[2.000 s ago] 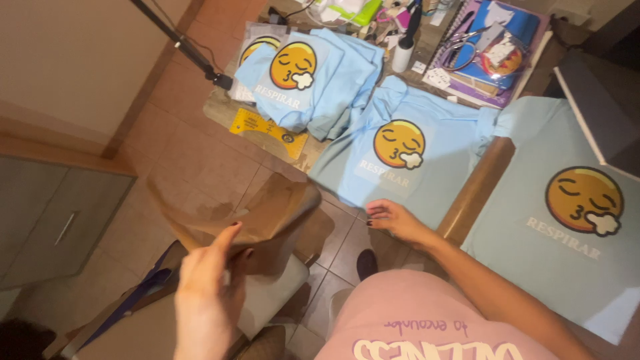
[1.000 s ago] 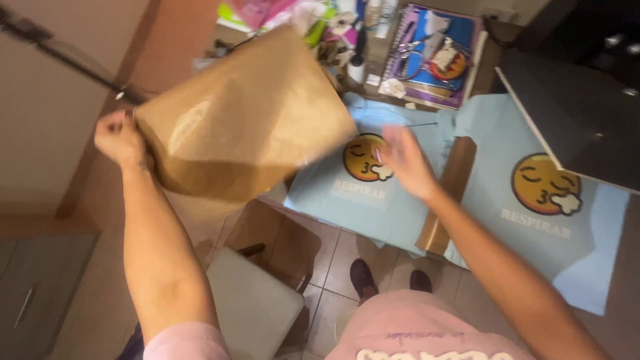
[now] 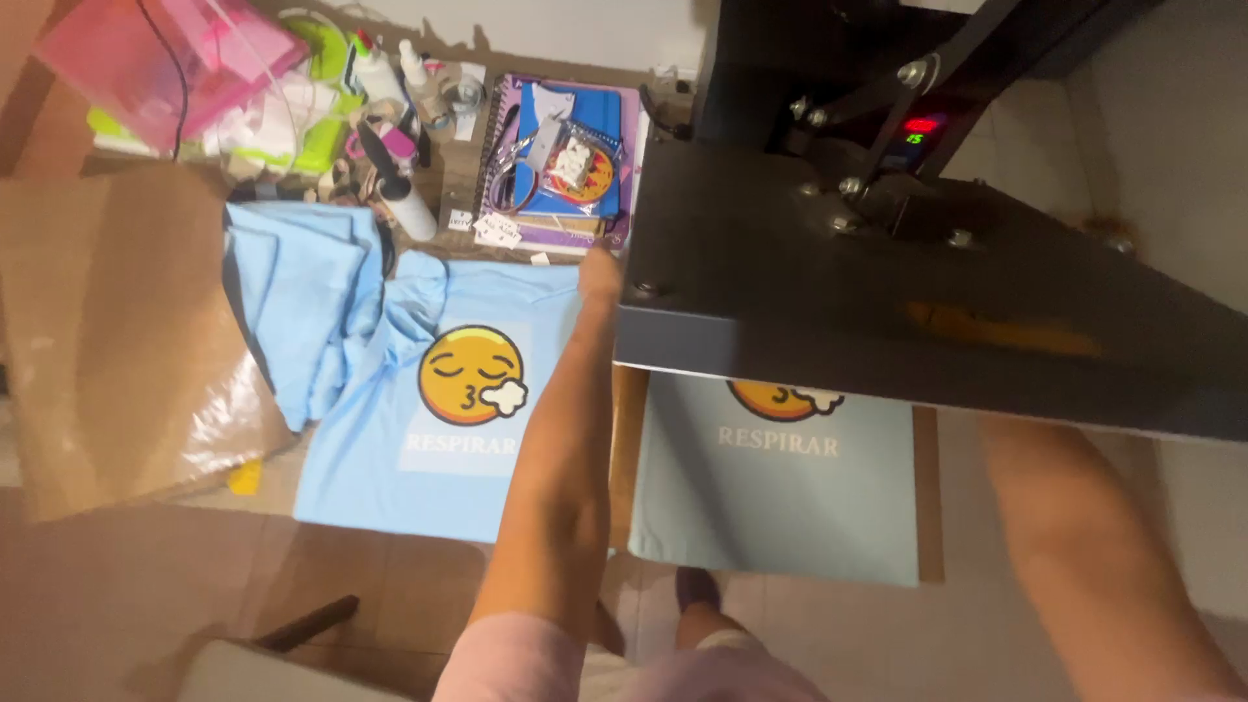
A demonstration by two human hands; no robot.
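My left hand (image 3: 600, 276) reaches to the left edge of the heat press's dark upper plate (image 3: 829, 283); its fingers are mostly hidden, so its grip does not show. My right hand is hidden beneath the plate, with only the forearm in view at the right. Below the plate lies a light blue shirt (image 3: 780, 507) with a yellow emoji print, its upper part covered. Left of my left forearm, another light blue shirt (image 3: 361, 478) with the same print lies flat. A brown glossy sheet (image 3: 127, 341) rests at the far left, beside folded blue shirts (image 3: 312, 283).
A purple spiral notebook (image 3: 629, 175) with a blue notebook (image 3: 570, 107) and a small bagged item stands behind the shirts. Bottles (image 3: 414, 210), pink plastic (image 3: 185, 58) and green items crowd the back left. A pale stool seat (image 3: 263, 678) is at the lower left.
The brown sheet, held up by my left hand a second ago, now lies at the left, let go. Both arms have moved to the press, and the view has shifted right.
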